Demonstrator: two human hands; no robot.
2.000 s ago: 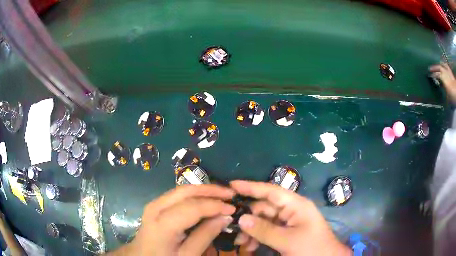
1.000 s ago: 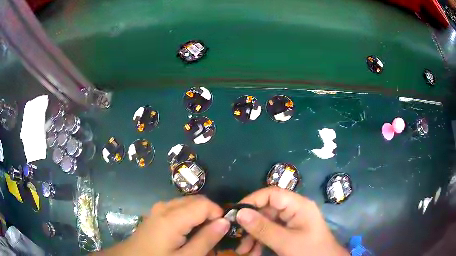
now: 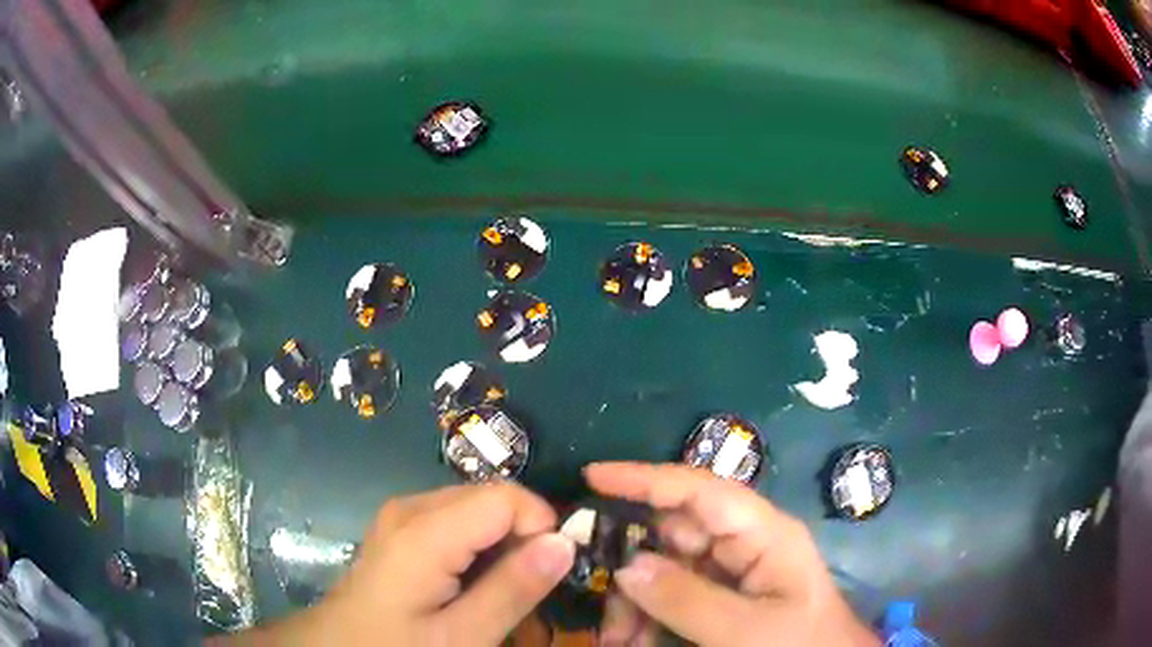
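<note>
My left hand and my right hand meet at the bottom centre. Between their fingertips they hold a dark round watch part with a white patch and a small orange tab. Fingers hide much of it, so I cannot tell whether it is one piece or two. Several thin black display modules with orange tabs lie on the green mat beyond my hands. A watch body overlaps one display module. Two more watch bodies lie to the right, one just beyond my right hand and one farther right.
A green belt at the back carries several round parts. Grey discs, a white paper slip and a clear plastic strip lie left. White scraps and a pink double-disc item lie right. A blue strap shows at bottom right.
The parts on the belt have shifted left, and another has come into view at right. The other person's hand at right has gone. My right fingers have opened somewhat around the held part, showing its white patch.
</note>
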